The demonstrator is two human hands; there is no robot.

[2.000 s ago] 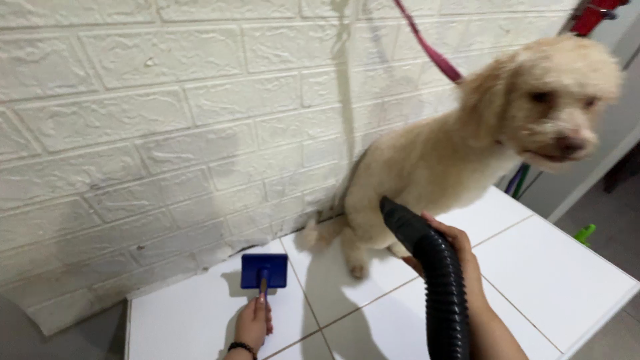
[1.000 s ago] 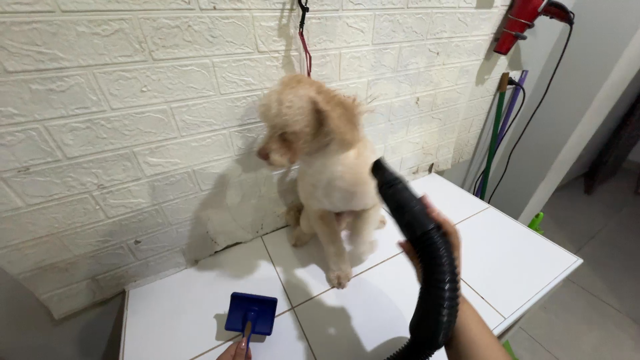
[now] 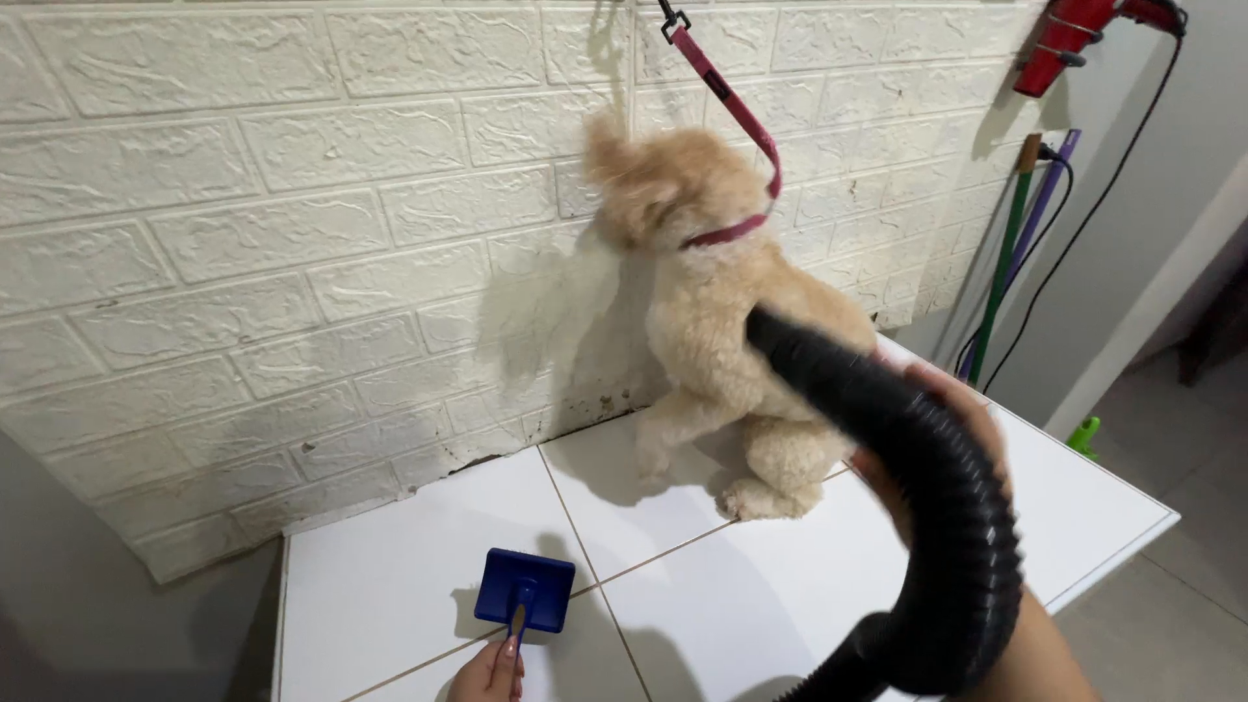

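A cream, curly-coated dog (image 3: 721,322) is on the white tiled table (image 3: 390,575), its head turned toward the wall. A dark pink collar and leash (image 3: 726,97) run up from its neck to a black clip. My right hand (image 3: 960,429) is closed round a ribbed black dryer hose (image 3: 936,487), whose nozzle points at the dog's side; whether it touches the coat cannot be told. At the lower middle, my left hand (image 3: 490,673) holds the handle of a blue slicker brush (image 3: 526,588) over the tiles, apart from the dog.
White brick-patterned wall (image 3: 292,244) borders the table's far side. A red hair dryer (image 3: 1068,39) hangs at the upper right, its black cord trailing down. Green and purple poles (image 3: 1009,263) lean below it. A green object (image 3: 1082,437) stands beyond the table's right edge.
The dog has turned from facing left with its front toward me to having its head at the wall. My right hand keeps hold of the hose and my left hand keeps the brush.
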